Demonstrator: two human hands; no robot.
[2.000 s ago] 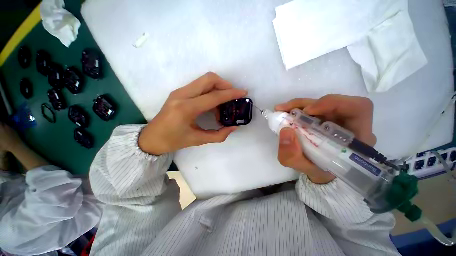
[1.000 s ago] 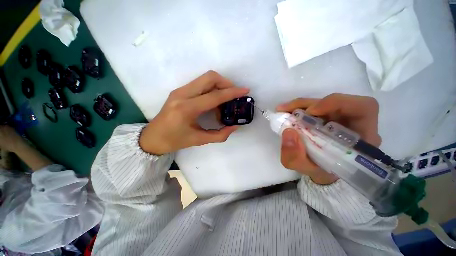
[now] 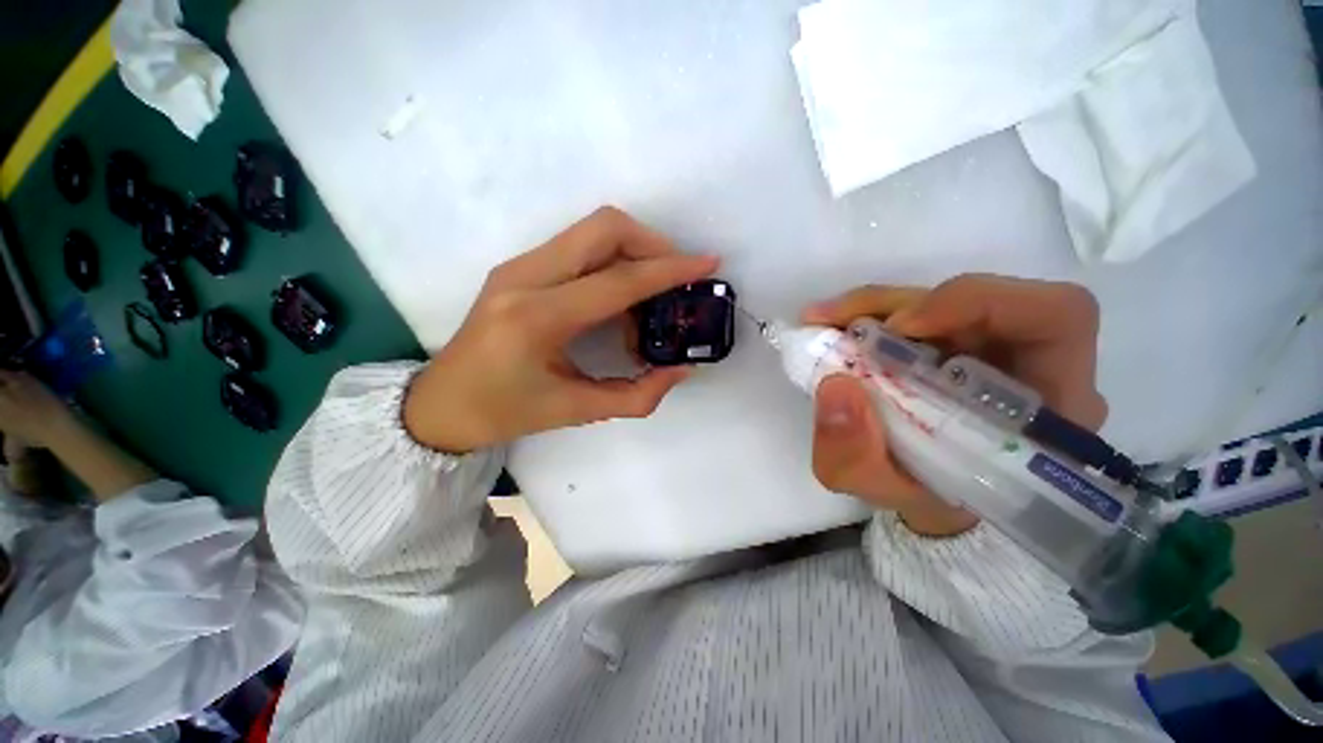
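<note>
My left hand [image 3: 544, 341] holds a glossy black rounded-square watch housing [image 3: 688, 322] between thumb and fingers, over the white board. My right hand [image 3: 950, 385] grips a fat clear and white glue dispenser [image 3: 1001, 465] like a pen, with a green cap [image 3: 1193, 569] at its rear. Its thin needle [image 3: 753, 321] points at the housing's right edge, near the upper right corner. I cannot tell whether the tip touches. The housing's face shows small white spots. My left fingers hide its left edge.
The white board [image 3: 580, 116] lies under my hands. Several black housings [image 3: 213, 232] and a thin black ring [image 3: 145, 330] lie on green matting at left. White sheets [image 3: 929, 87] lie upper right, crumpled paper [image 3: 171, 66] upper left. A parts tray [image 3: 1248, 472] is at right. Another person's sleeve [image 3: 131, 595] is lower left.
Over two seconds, the dispenser and my right hand have shifted slightly right and down. The housing is held in nearly the same place. In the last second almost nothing has moved.
</note>
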